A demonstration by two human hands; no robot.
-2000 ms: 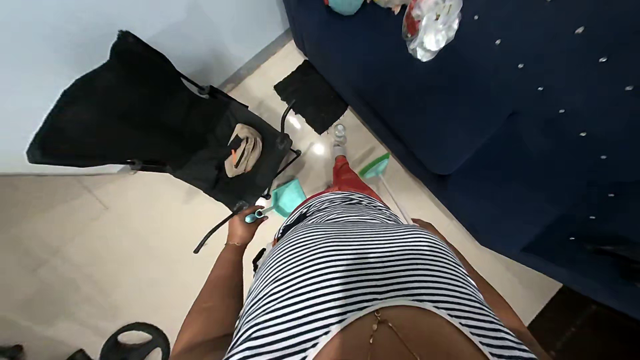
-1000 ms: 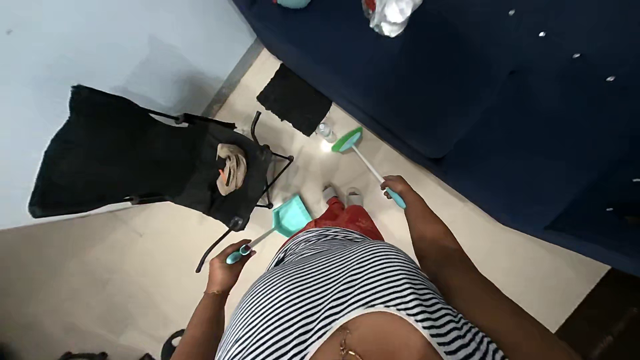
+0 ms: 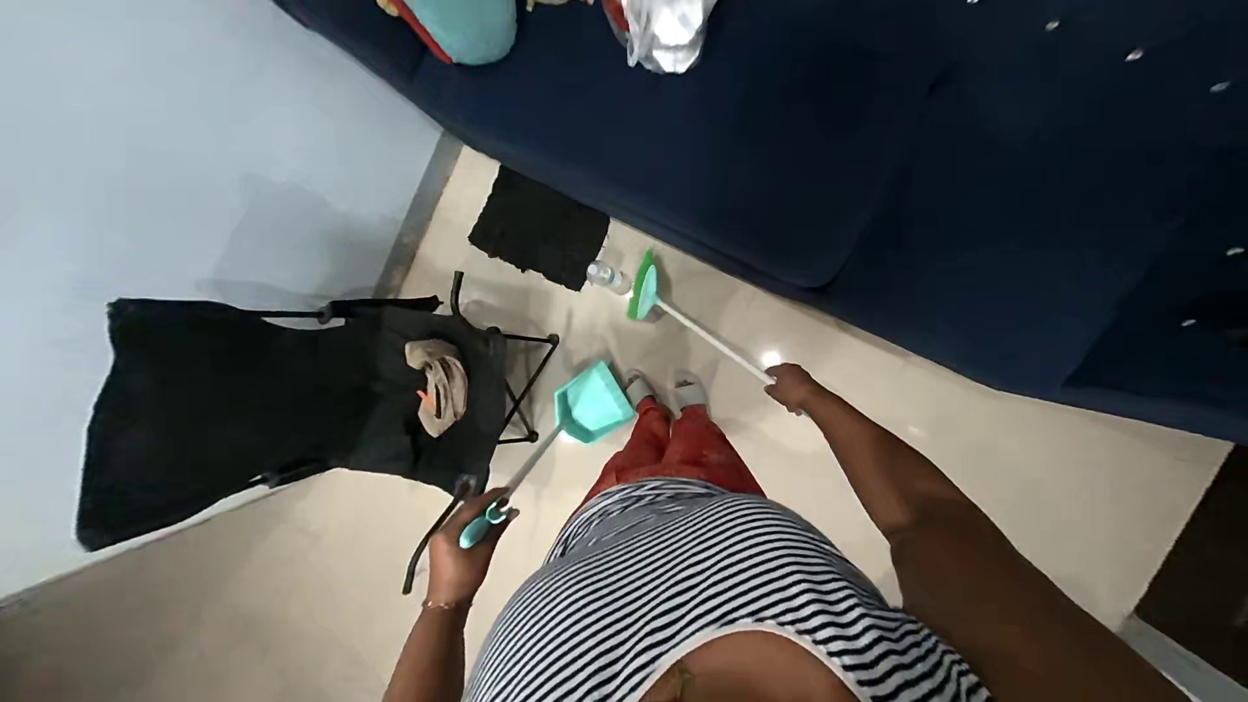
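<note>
My left hand (image 3: pixel 470 546) grips the handle of a teal dustpan (image 3: pixel 592 402), whose pan is low over or on the floor, left of my feet. Around the white handle of a small broom (image 3: pixel 643 292) with green bristles, my right hand (image 3: pixel 792 388) is closed. The broom head is near the floor beside a clear plastic bottle (image 3: pixel 606 277), which lies by the edge of a black mat (image 3: pixel 542 228). Whether head and bottle touch, I cannot tell.
A black folding chair (image 3: pixel 292 400) with a beige cloth item (image 3: pixel 439 386) on its seat stands at the left by the wall. A dark blue sofa (image 3: pixel 760 146) runs along the far side, bearing a plastic bag (image 3: pixel 669 29) and a light blue cushion-like thing (image 3: pixel 472 27).
The broom head has come nearer the bottle. My right hand, low and hardly visible two seconds ago, is now out to the right on the broom handle. The left hand still holds the dustpan.
</note>
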